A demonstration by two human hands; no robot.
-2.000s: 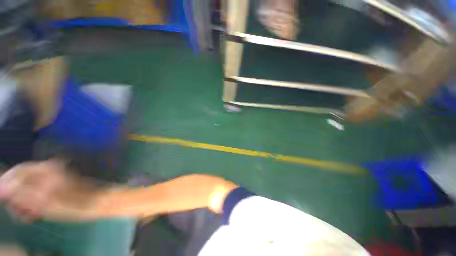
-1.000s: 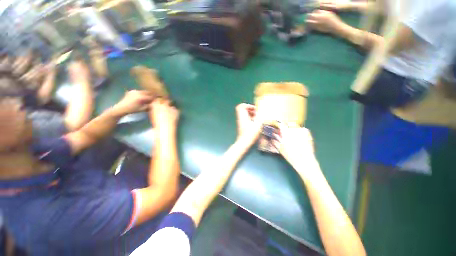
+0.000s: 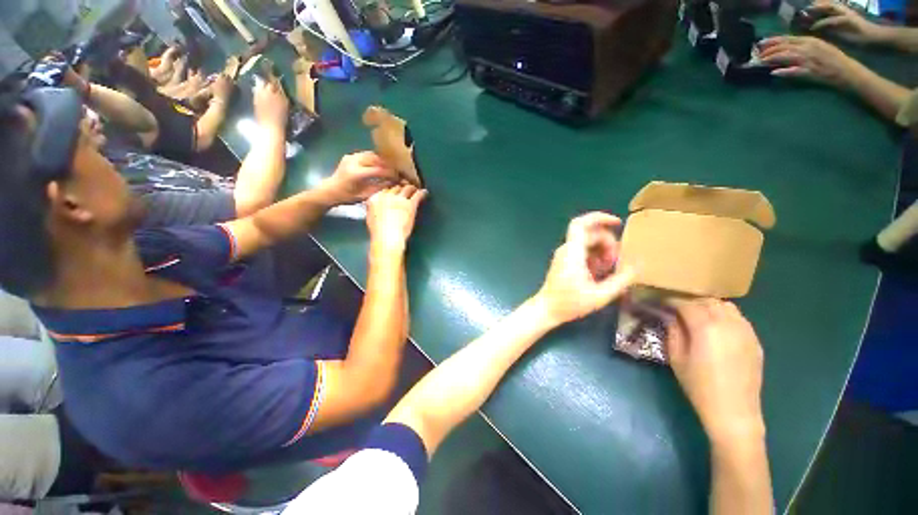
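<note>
An open retail box lies on the green bench. Its plain brown lid [image 3: 693, 249] stands up behind it, with the tuck flap bent at the top. A shiny, crinkled clear bag [image 3: 644, 340] shows in the low box body. My left hand [image 3: 584, 270] is at the box's left side, fingers curled and apart from the thumb, with nothing visible in it. My right hand [image 3: 719, 362] is over the right part of the box, its fingertips at the bag; its fingers hide part of the contents, and whether it grips anything is unclear.
A person in a navy shirt [image 3: 232, 342] sits at my left, hands at another open box [image 3: 395, 146]. A wooden-cased audio unit [image 3: 564, 55] stands at the back. Another person's hands [image 3: 820, 60] hold black boxes at the far right. The bench edge [image 3: 523, 458] runs below my forearms.
The view has swung from the floor to the bench, then moved closer to the box. My left hand has come away slightly from the box body; my right hand stays over its right part.
</note>
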